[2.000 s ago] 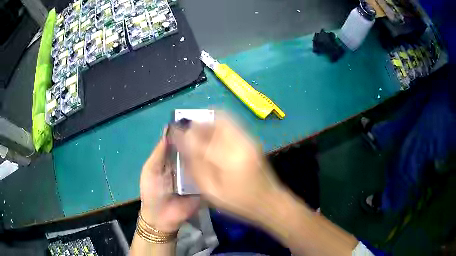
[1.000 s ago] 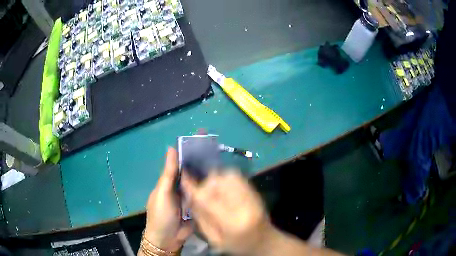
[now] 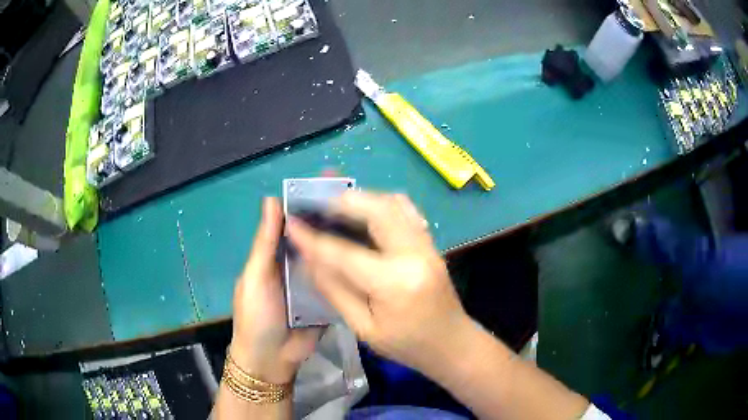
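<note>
My left hand [image 3: 266,303] holds a silver-grey metal housing [image 3: 305,287] by its left side and lower end, over the near edge of the bench. The plain face is up, with small holes at its corners. My right hand [image 3: 389,271] lies over the right side of the housing and is slightly blurred. It holds a dark crumpled cloth [image 3: 336,225] against the upper part of the face. A yellow utility knife [image 3: 426,141] lies on the teal mat beyond the hands, its blade towards the back left.
Rows of power supply units [image 3: 168,41] stand on a black foam sheet [image 3: 246,115] beside a bright green roll [image 3: 82,123]. A white bottle [image 3: 613,45], a black wad [image 3: 566,70] and more units [image 3: 697,107] are right. A tray of units [image 3: 127,398] sits low left. A person's blue clothing [image 3: 705,279] shows right.
The cloth and my right hand have shifted over the housing face. A small thin object seen right of the housing one second ago is no longer visible. The whole view has shifted slightly.
</note>
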